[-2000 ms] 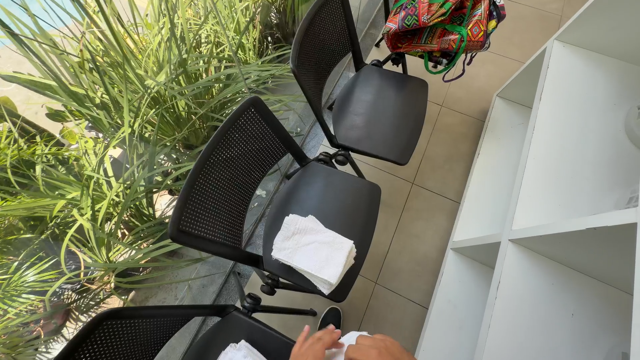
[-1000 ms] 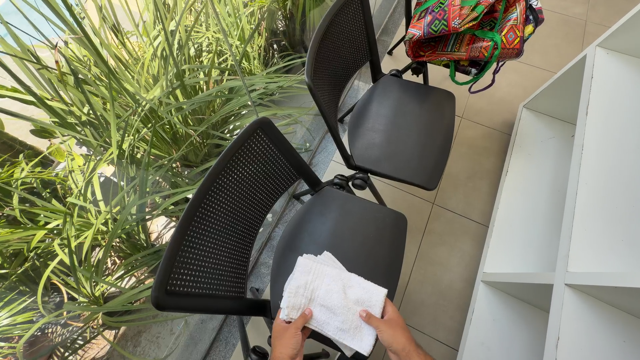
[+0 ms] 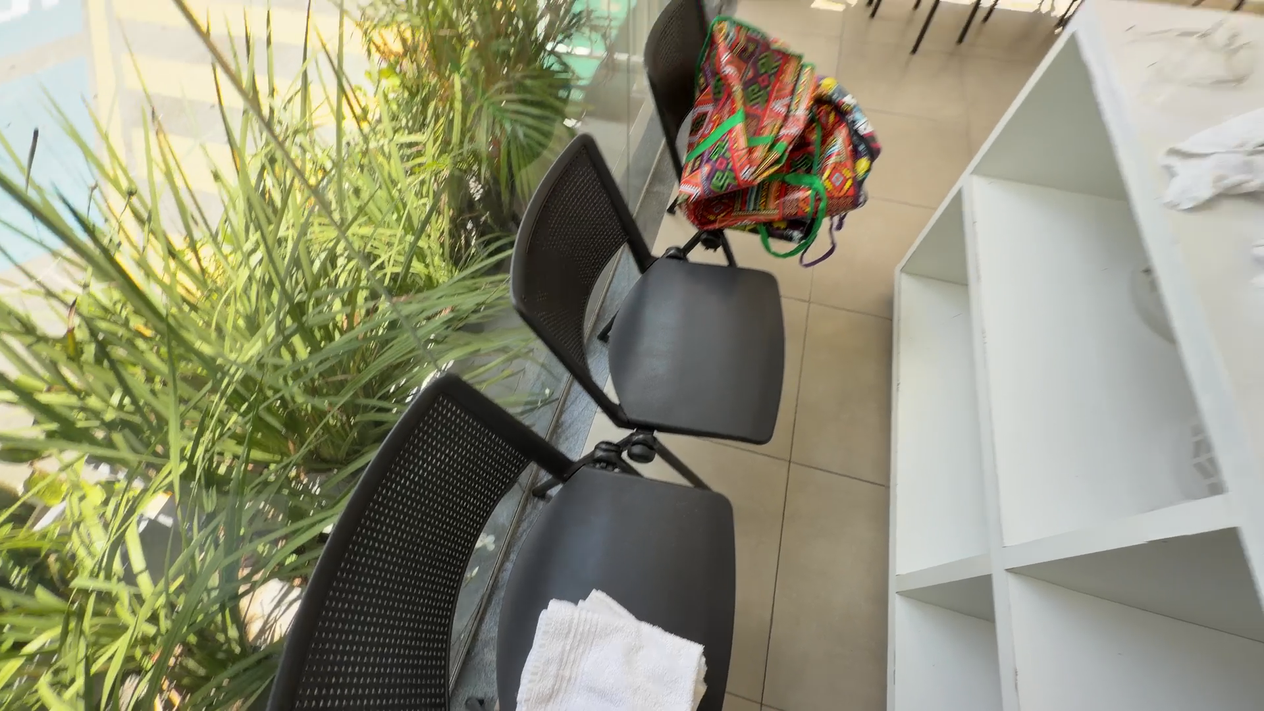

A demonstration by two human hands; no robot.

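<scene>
Neither my left hand nor my right hand shows in the head view. A stack of folded white terry cloths (image 3: 610, 660) lies on the seat of the nearest black chair (image 3: 632, 553), its lower part cut off by the bottom edge of the view. Beyond it stands a second black chair (image 3: 701, 346) with nothing on its seat. Patterned red bags (image 3: 760, 148) with green handles rest on the farthest black chair (image 3: 673, 64). On the white shelf unit's top at the right, a crumpled white cloth (image 3: 1220, 163) is partly in view.
The white shelf unit (image 3: 1017, 558) with open compartments runs along the right side. Between it and the chairs lies a tiled floor (image 3: 829, 533). Long-leaved green plants (image 3: 326, 326) fill the left, beside a glass pane. Dark furniture legs (image 3: 926, 28) stand far off at the top.
One second ago both hands were at the white cloths on the chair seat; now they are out of view and the cloths lie there. The view has shifted toward the bags and the shelf top.
</scene>
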